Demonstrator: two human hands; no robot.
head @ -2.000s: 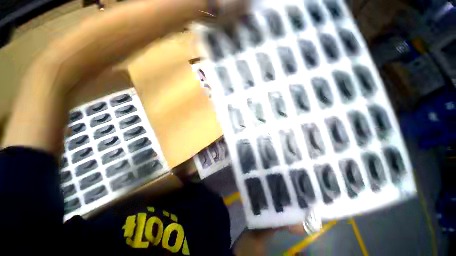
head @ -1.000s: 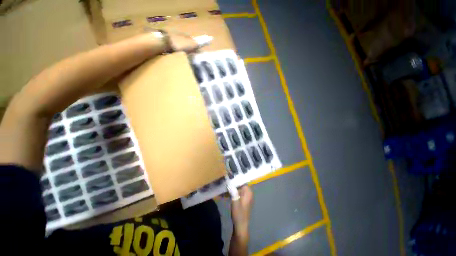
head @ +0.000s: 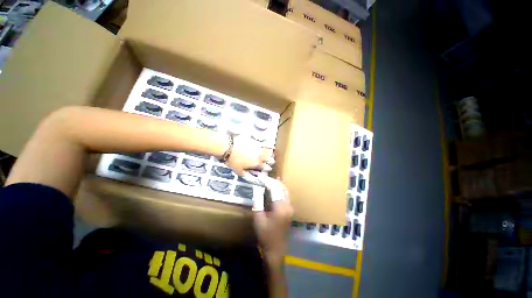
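Note:
A white tray (head: 195, 180) with rows of dark curved parts lies inside the open carton (head: 227, 35). My left hand (head: 246, 156) reaches across from the left over the tray's right end. My right hand (head: 273, 215) comes up from the bottom. Their fingers, some with white coverings, meet at the tray's lower right corner. Whether they hold anything small is hidden by blur and the fingers. A second tray (head: 360, 186) with similar parts lies beyond the carton flap (head: 321, 163), partly covered by it.
Sealed cartons (head: 335, 73) with dark blue printed tape stand behind the open carton. Grey floor with yellow lines (head: 321, 266) runs along the right. Dim shelves or machinery stand at the far right. Another wide flap (head: 55, 75) spreads at the upper left.
The second tray was held up in front of me, then lay lowered beside the flap with my hands at its edges. Now my hands are together over the carton's tray. The view has shifted left.

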